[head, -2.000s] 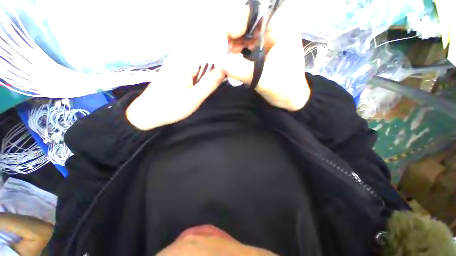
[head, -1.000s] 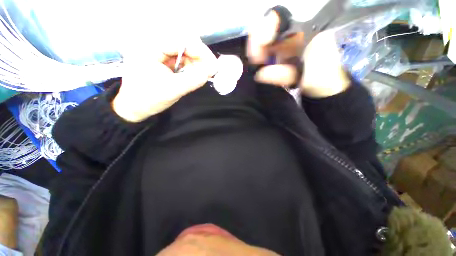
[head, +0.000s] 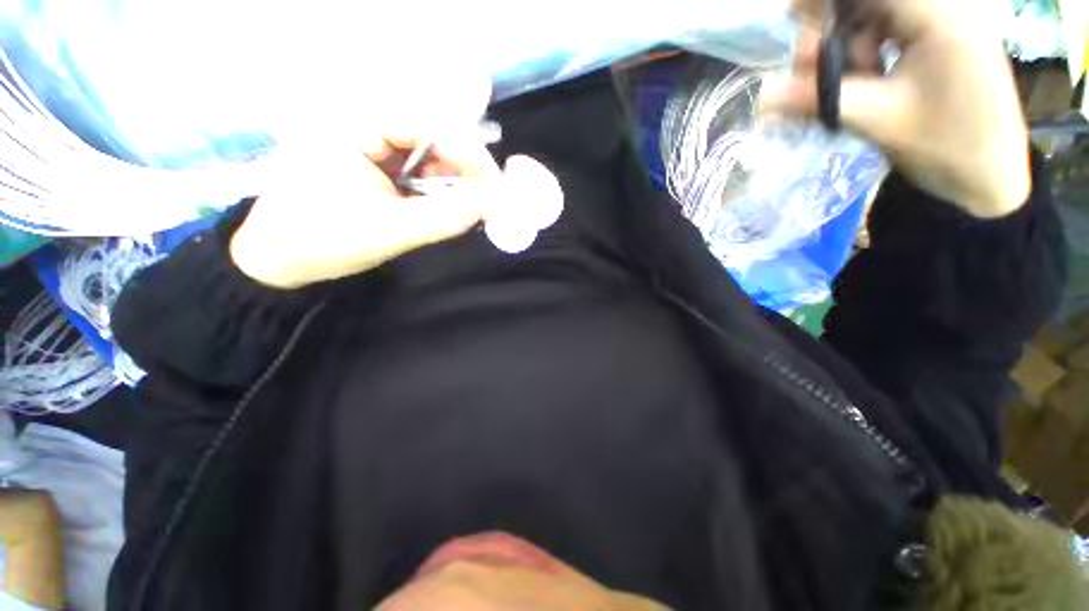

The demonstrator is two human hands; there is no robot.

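Observation:
My left hand (head: 382, 203) is at the centre left in front of the black jacket, closed on thin white cable leads. Round white pads (head: 522, 203) stick out past its fingertips, overlapping each other. My right hand (head: 914, 107) is at the upper right, blurred, with the black-handled scissors (head: 831, 72) on its fingers. The blades cannot be made out, as they are lost at the top edge and in glare.
Thick white cable bundles (head: 72, 167) lie on the bench at left. Coiled cables (head: 108, 269) lie on blue at lower left. A clear bag of coiled cables (head: 740, 179) is at right. Another person's arm (head: 30, 537) is at lower left. Cardboard boxes (head: 1045, 412) stand at far right.
My right hand has moved away to the upper right with the scissors. My left hand has moved slightly left, and the white pads now show. The bag of coiled cables has come into view.

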